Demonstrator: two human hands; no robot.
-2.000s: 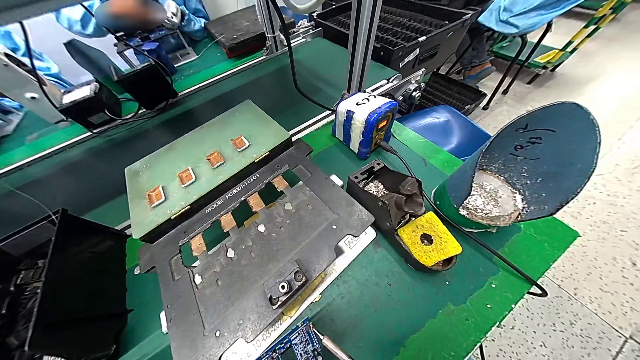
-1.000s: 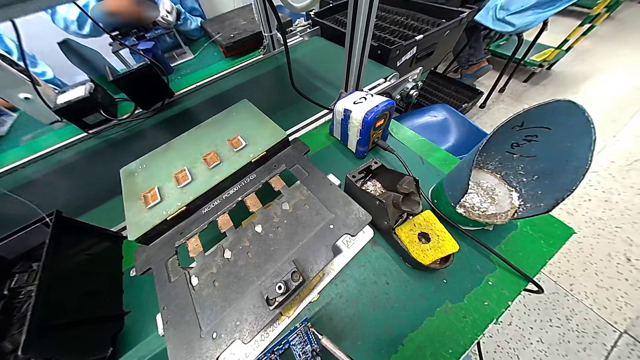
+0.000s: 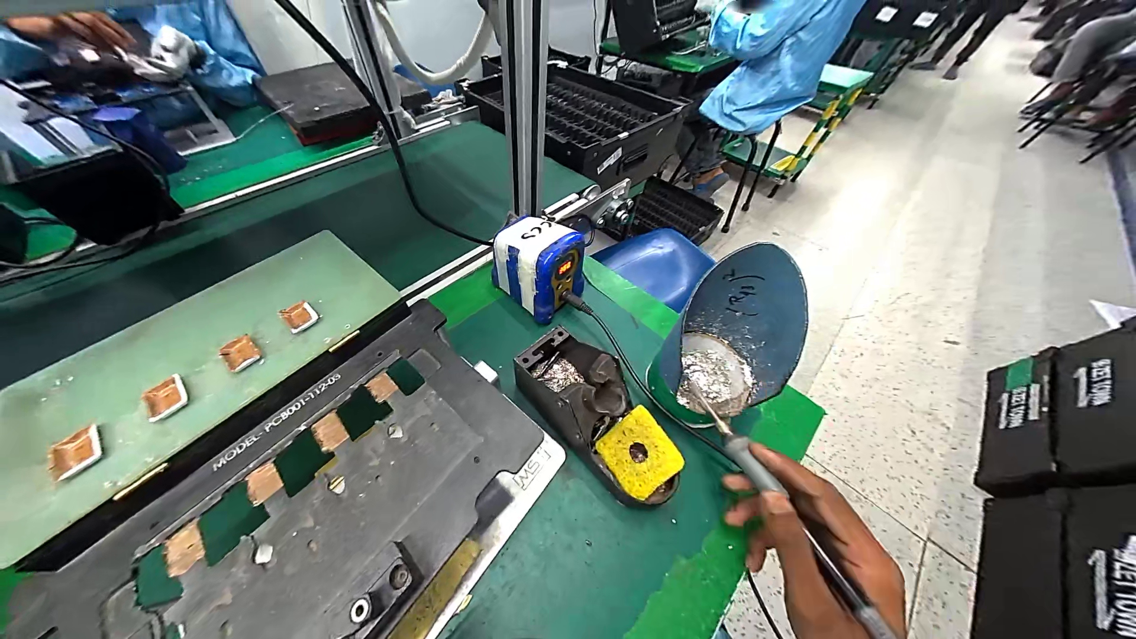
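Note:
My right hand (image 3: 821, 541), at the lower right, holds a soldering iron (image 3: 759, 466) by its grey handle. The iron's tip reaches into a blue-walled cup (image 3: 745, 311) with silvery solder scraps inside. Left of it stands a black soldering iron stand (image 3: 572, 390) with a yellow sponge (image 3: 641, 453). Behind the stand is a blue and white soldering station (image 3: 537, 266) with a lit display. A dark fixture plate (image 3: 355, 497) lies at the lower left, beside a pale green panel (image 3: 204, 311) bearing several copper-coloured pieces. My left hand is out of view.
A metal post (image 3: 525, 106) and a black cable (image 3: 399, 169) rise behind the station. A black tray (image 3: 612, 133) of slotted racks and a blue bin (image 3: 661, 266) are beyond. A person in a blue gown (image 3: 772, 62) sits farther back. Black boxes (image 3: 1021, 426) are at the right.
My right hand has come into view with the soldering iron at the cup. The view has shifted to the right; the blue circuit board seen earlier at the bottom is no longer in view.

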